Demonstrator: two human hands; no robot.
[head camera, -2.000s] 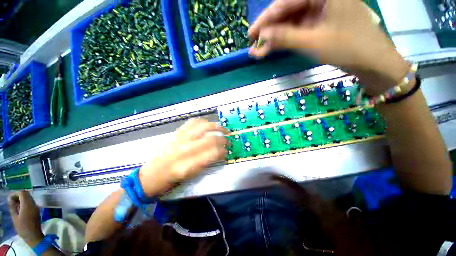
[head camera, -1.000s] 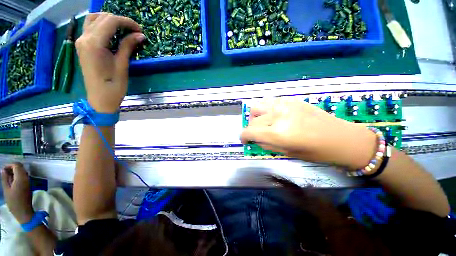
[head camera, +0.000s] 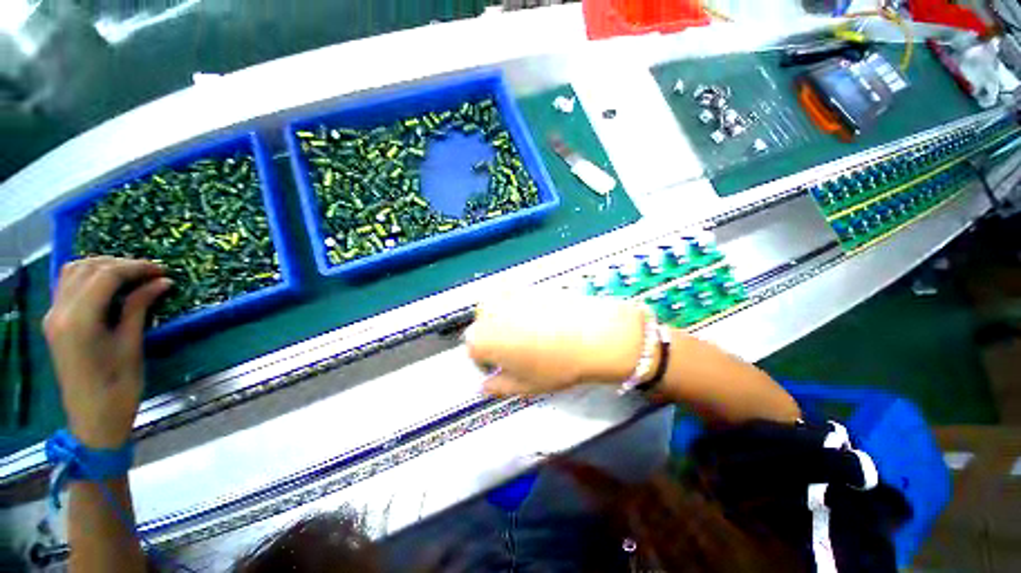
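My left hand (head camera: 103, 330) is at the front left corner of the left blue bin (head camera: 286, 213), which is heaped with dark green and yellow capacitors (head camera: 190, 224). Its thumb and fingertips are close together; whether they pinch a capacitor cannot be told. My right hand (head camera: 560, 345), with a beaded bracelet, is blurred over the left end of a green PCB panel (head camera: 696, 293) on the conveyor and hides that end. Its fingertips point left, and any part in them cannot be made out. The panel's right part shows rows of small blue and white parts.
A second blue bin (head camera: 437, 244) of capacitors has a bare patch. A pale-handled tool (head camera: 589, 174) lies right of it. Green-handled cutters (head camera: 13, 364) are at the left edge. Another panel (head camera: 896, 196) is farther right on the rails. Silver pieces (head camera: 722, 115) and a red tray (head camera: 644, 16) lie beyond.
The view has turned right, showing more bench there. My left hand is still at the left bin. My right hand stays over the panel's left end, with its fingertips now past that end.
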